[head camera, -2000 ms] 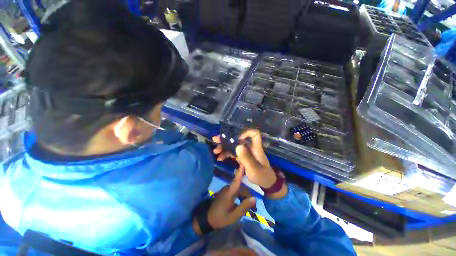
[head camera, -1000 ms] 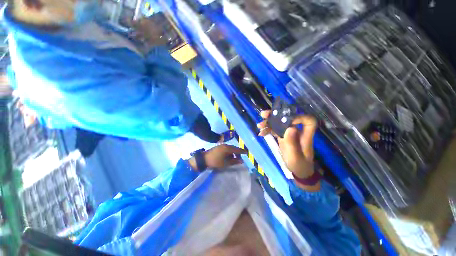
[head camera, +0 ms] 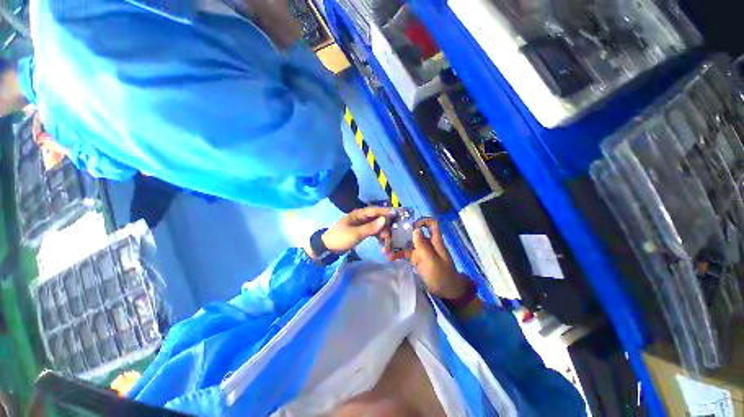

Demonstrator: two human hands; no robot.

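A small flat part (head camera: 403, 233), greyish and shiny with a few spots at its top edge, is held between my two hands above my lap, near the middle of the view. My left hand (head camera: 359, 228), with a black wristband, pinches its upper left side. My right hand (head camera: 432, 254), with a dark red band, grips its right side and lower edge. The fingers cover its edges, and its fine details are too blurred to tell.
Another person in a blue coat (head camera: 196, 98) stands at upper left. Blue shelving (head camera: 530, 163) runs along the right, bearing a white foam box (head camera: 514, 61) and clear compartment trays (head camera: 644, 220). More compartment trays (head camera: 98, 301) lie at left. Yellow-black tape (head camera: 371, 155) crosses the light-blue floor.
The part has moved from near the shelf edge to in front of my body, and its dark face no longer shows. My left hand has joined my right hand on it. The view has shifted.
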